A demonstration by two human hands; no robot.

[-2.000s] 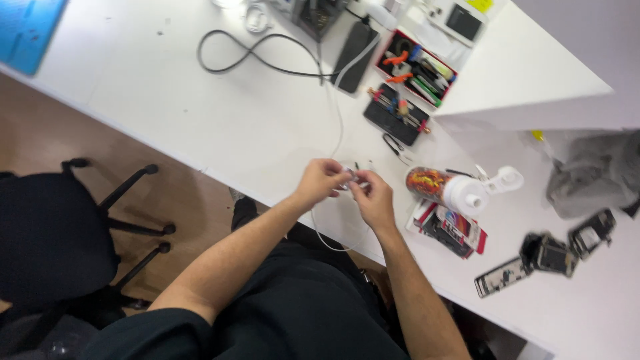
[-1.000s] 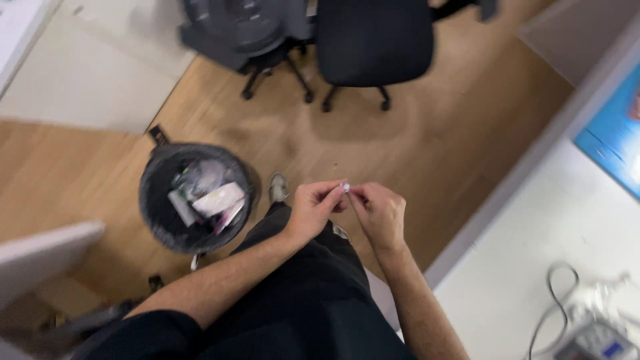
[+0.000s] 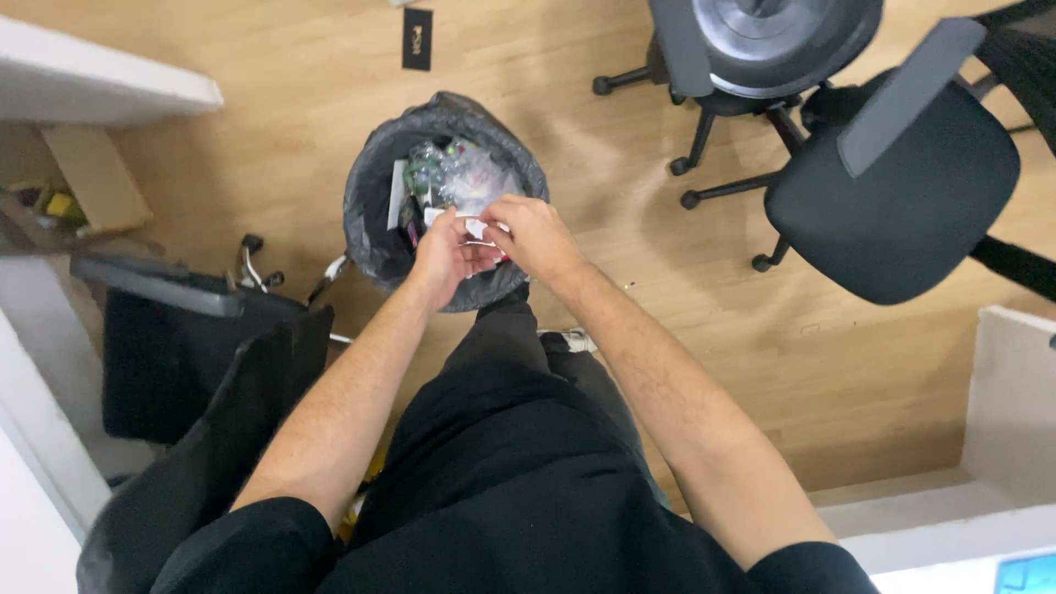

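Both hands are over a round trash bin with a dark liner [image 3: 367, 186], which holds crumpled clear plastic [image 3: 474, 176] and other refuse. My left hand [image 3: 445, 256] is palm up with its fingers partly spread. Just to its right, my right hand [image 3: 532, 239] has its thumb and fingers bent close together near the left fingertips. White pieces show between and behind the hands; whether they are held or lie in the bin cannot be told.
Office chairs stand at the right [image 3: 895, 190] and lower left [image 3: 165, 355]. A black card [image 3: 417, 39] lies on the wooden floor [image 3: 627, 289] beyond the bin. A white panel [image 3: 99, 70] juts in at the upper left, and a cardboard box [image 3: 99, 177] is below it.
The view has swung from the white table to the floor. My hands, beside the bin one second ago, are now over it. My left hand has turned palm up and its fingers have spread.
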